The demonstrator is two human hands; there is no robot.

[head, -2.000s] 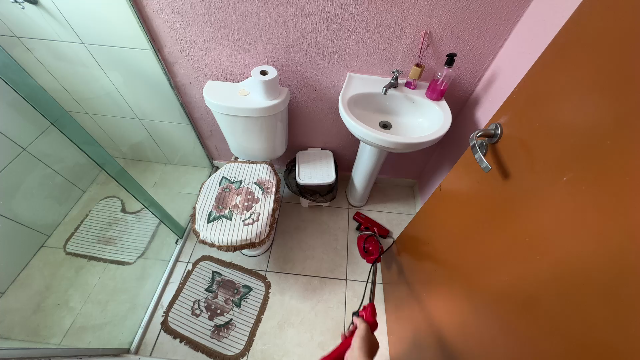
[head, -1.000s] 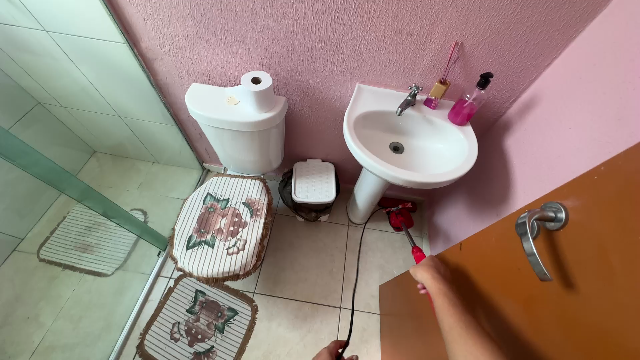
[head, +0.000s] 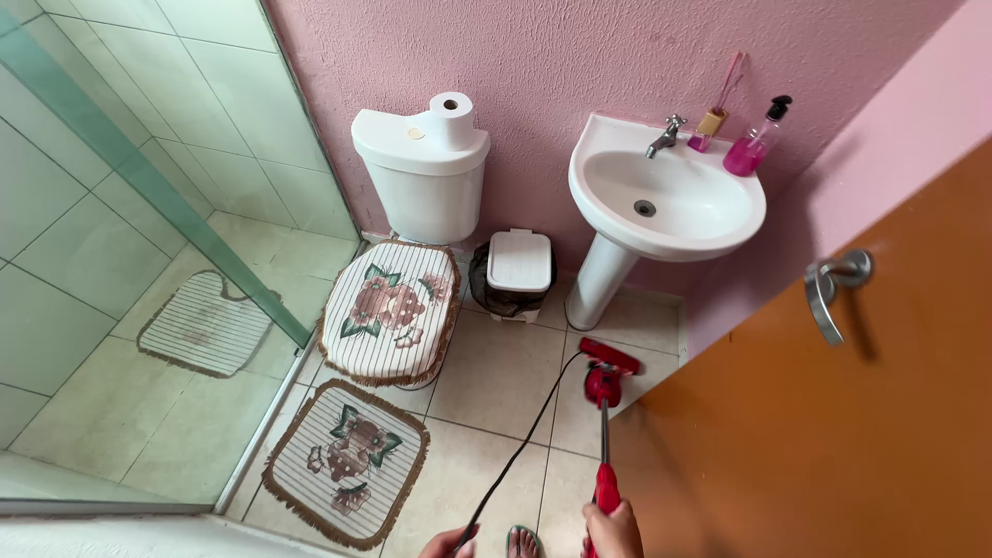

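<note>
My right hand (head: pixel 612 531) grips the red handle of a stick vacuum cleaner (head: pixel 604 385). Its red floor head rests on the tiles, just in front of the white sink pedestal (head: pixel 601 283) and left of the orange-brown door. My left hand (head: pixel 449 544), partly cut off by the bottom edge, holds the black power cord (head: pixel 508 465), which curves up to the vacuum's head. A foot in a green flip-flop (head: pixel 522 541) shows between my hands.
A covered toilet (head: pixel 391 310) and a striped floral mat (head: pixel 349 461) are at the left, beside the glass shower panel (head: pixel 155 170). A white lidded bin (head: pixel 519 262) stands between toilet and sink (head: pixel 666 194). The door (head: pixel 837 434) with its metal handle takes up the right side.
The vacuum head has come back from beside the sink pedestal to the tiles in front of it. My left hand, out of view two seconds ago, now shows with the cord.
</note>
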